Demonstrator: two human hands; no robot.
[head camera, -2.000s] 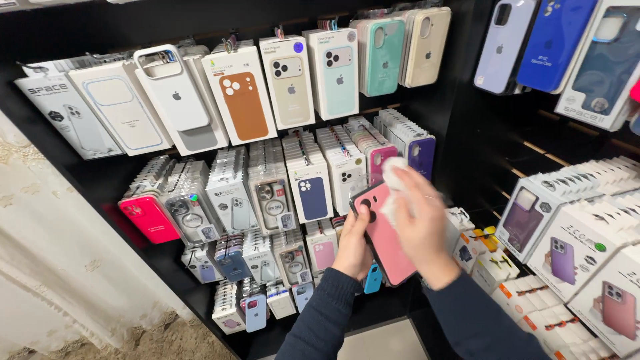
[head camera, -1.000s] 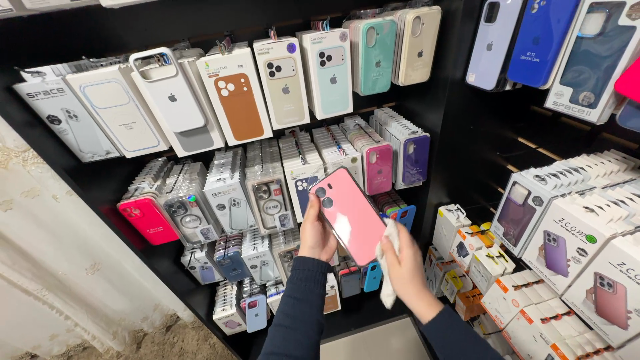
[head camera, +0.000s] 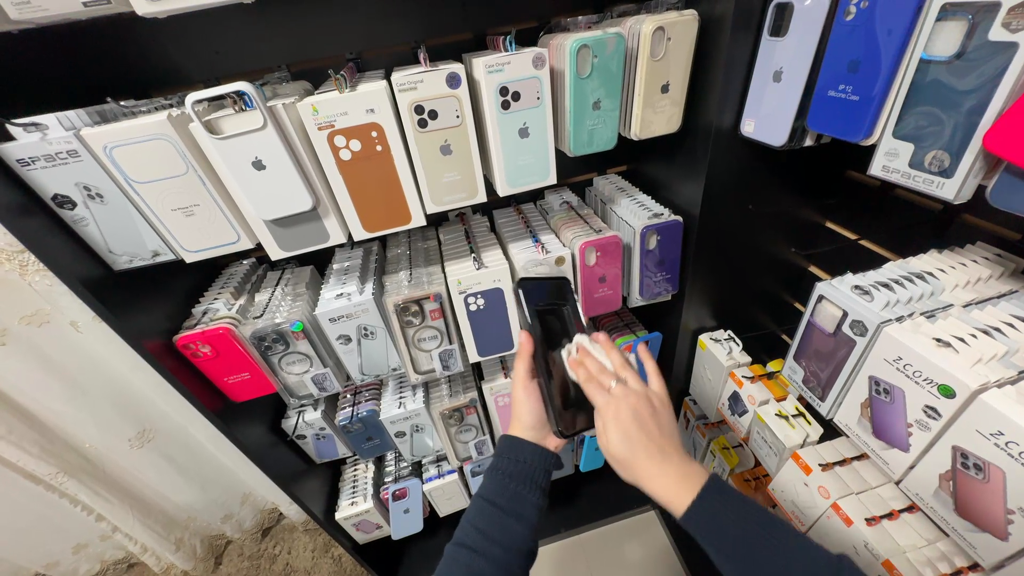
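Note:
A smartphone (head camera: 552, 320) is held upright and slightly tilted in front of the racks, its dark glossy screen side facing me. My left hand (head camera: 530, 400) grips its left and lower edge. With spread fingers, my right hand (head camera: 632, 416) presses a crumpled white cloth or tissue (head camera: 588, 352) on the screen around mid-height. A ring is on one right finger. The pink back seen earlier is turned away and hidden. Behind the phone hang boxed phone cases, among them one with a dark blue case (head camera: 490, 322) on its front.
Black shelving holds rows of hanging cases, such as a teal case (head camera: 596, 96) and a red-pink case (head camera: 224, 364). Boxed cases (head camera: 888, 400) and small accessory boxes (head camera: 856, 488) stand at the right. A pale curtain (head camera: 120, 424) hangs at the left; a light grey surface (head camera: 612, 552) lies below my hands.
The phone has been turned over from its pink back to its dark screen side. My right hand has moved from the phone's right edge onto the screen with the white cloth or tissue.

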